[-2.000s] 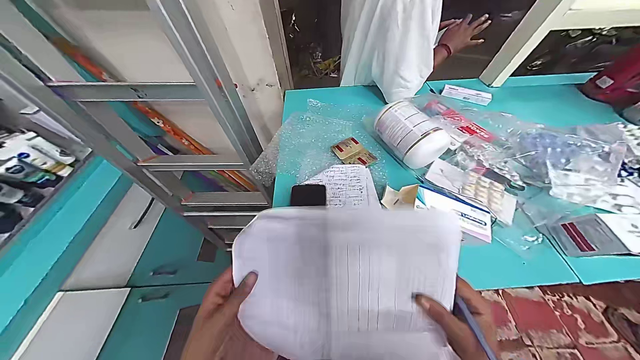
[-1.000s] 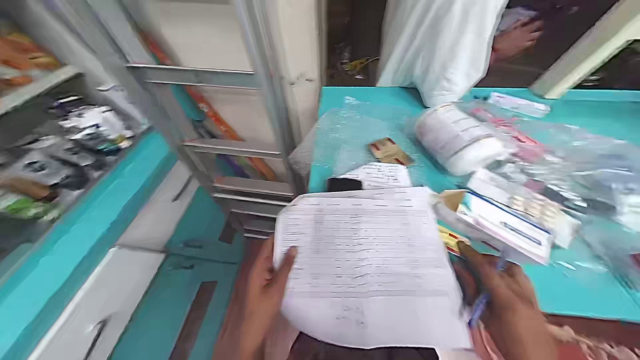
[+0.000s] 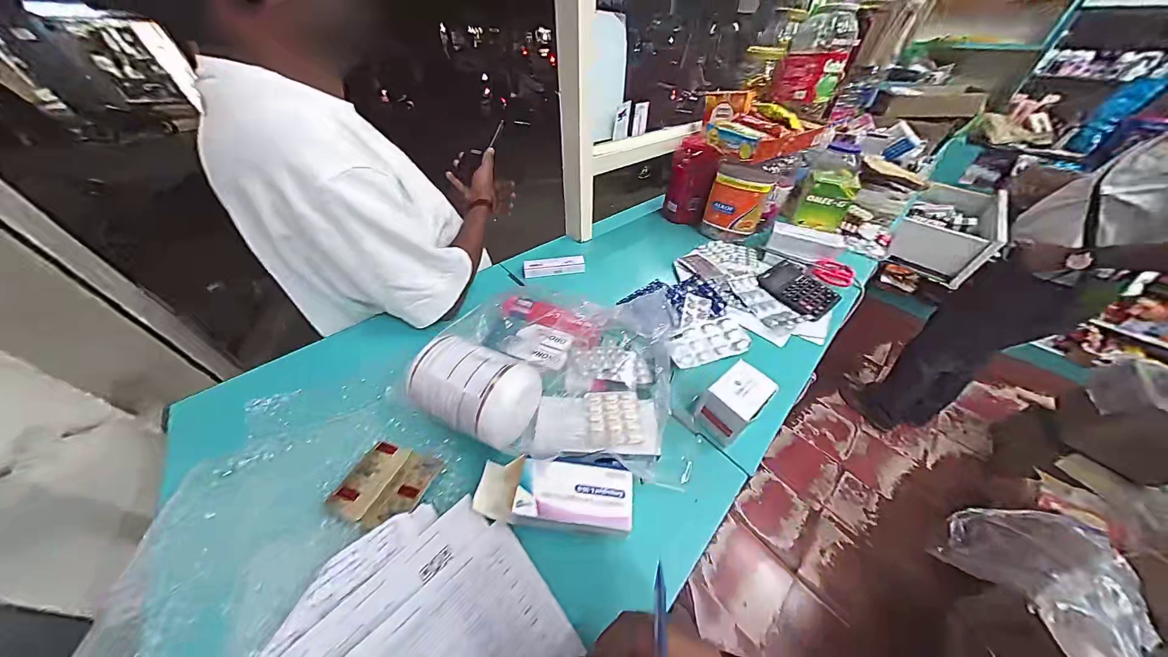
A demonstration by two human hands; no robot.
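At the bottom edge, part of my right hand (image 3: 652, 636) shows with a blue pen (image 3: 661, 602) upright in it. Left of it lie printed paper sheets (image 3: 456, 584) on the turquoise counter (image 3: 630, 557); no hand shows on them. My left hand is out of the frame. Above the sheets are an opened medicine carton (image 3: 575, 495) and a small tan packet with red corners (image 3: 385, 484). A large white plastic jar (image 3: 474, 391) lies on its side, beside a blister pack of tablets (image 3: 613, 418) and clear plastic bags.
Across the counter a person in a white shirt (image 3: 319, 201) holds a phone. A white box (image 3: 737, 401), blister strips (image 3: 710, 341), a calculator (image 3: 799, 290) and jars stand further right. Another person (image 3: 967, 319) is beside an open drawer (image 3: 949, 233). Plastic wrapping (image 3: 1049, 566) lies low at the right.
The view has swung right. The papers, held in both my hands before, now lie low in view with no hand seen on them. My left hand has left the view.
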